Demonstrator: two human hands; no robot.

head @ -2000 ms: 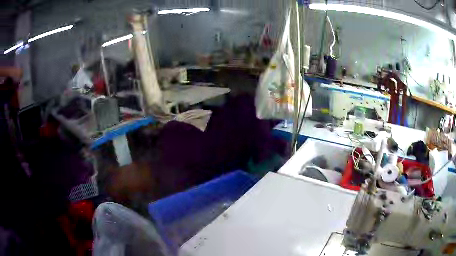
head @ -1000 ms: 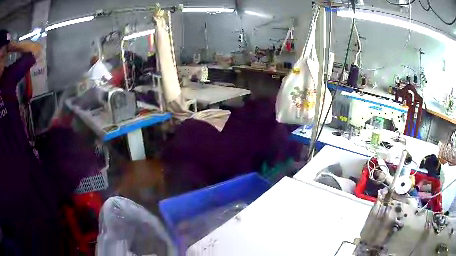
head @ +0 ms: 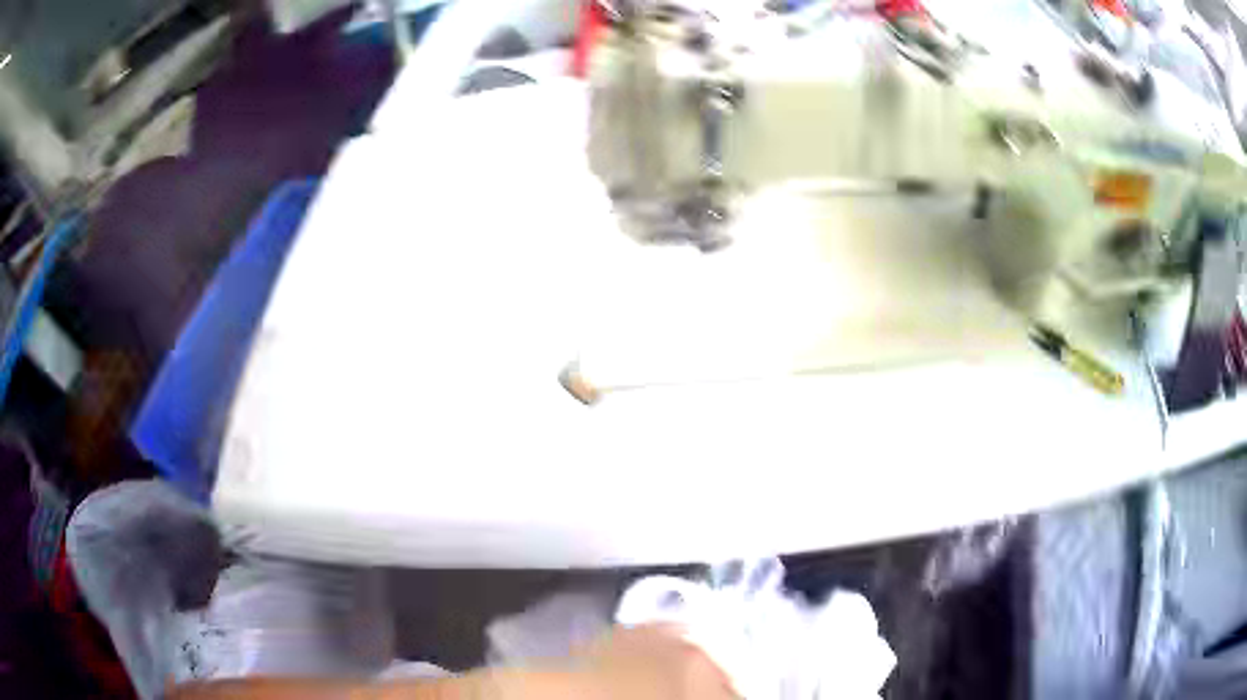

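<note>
Bright white cloth with a puckered edge lies below the table's front edge, at the bottom centre. My left hand is blurred and cut off by the bottom edge, with the forearm reaching in from the left. It touches or overlaps the cloth's left side; its fingers are hidden, so its grip cannot be told. My right hand is not in view. More whitish cloth shows behind the left hand.
White sewing table fills the middle, with the cream sewing machine behind. Yellow-handled snips lie at right. Blue bin and cloudy plastic bag stand left. Quilted grey cloth is lower right.
The view has swung down and to the right, onto the table and machine. My left hand and the white cloth have come into view; the person at far left is out of it.
</note>
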